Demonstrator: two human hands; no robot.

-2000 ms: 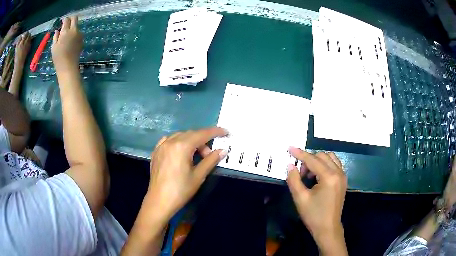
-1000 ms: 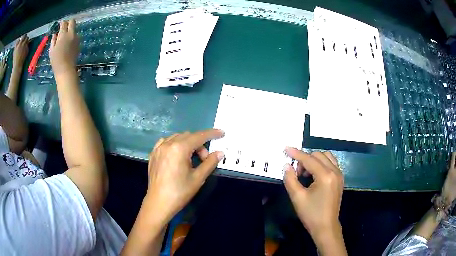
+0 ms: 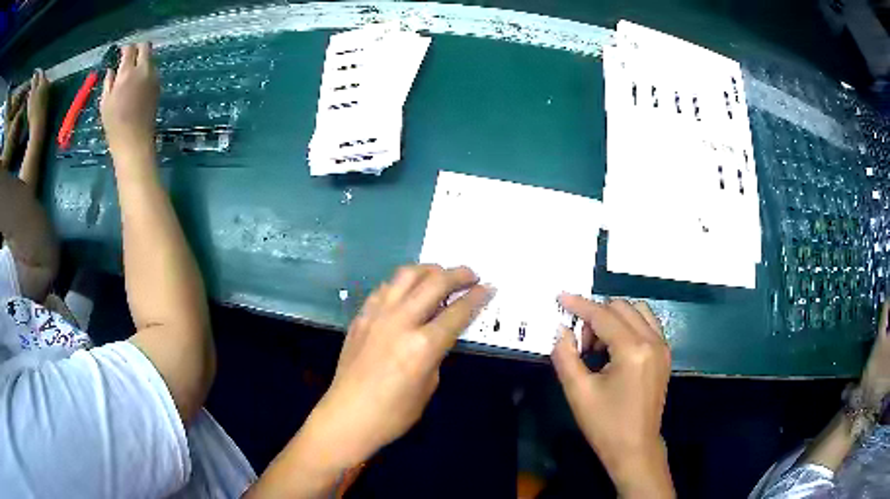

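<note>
A white, nearly square instruction sheet (image 3: 512, 229) lies at the near edge of the green bench, with short dark bars along its lower side. My left hand (image 3: 405, 341) rests over the sheet's lower left corner, fingers close together on the paper and covering some bars. My right hand (image 3: 620, 361) is at the lower right corner, with thumb and index finger at the sheet's edge, pinching it. A stack of unfolded sheets (image 3: 673, 205) lies to the right. A narrower, slightly fanned pile of folded leaflets (image 3: 366, 107) lies at left centre.
A neighbour's arm (image 3: 161, 234) reaches over a clear plastic tray (image 3: 210, 88) at the far left, beside a red-orange tool (image 3: 78, 112). Another clear tray (image 3: 820, 244) lies at the far right. Another person's wrist (image 3: 864, 409) shows at the right edge.
My left hand has moved right and inward from the sheet's left edge onto its lower part, its fingers closer together. My right hand and the sheet have stayed nearly in place.
</note>
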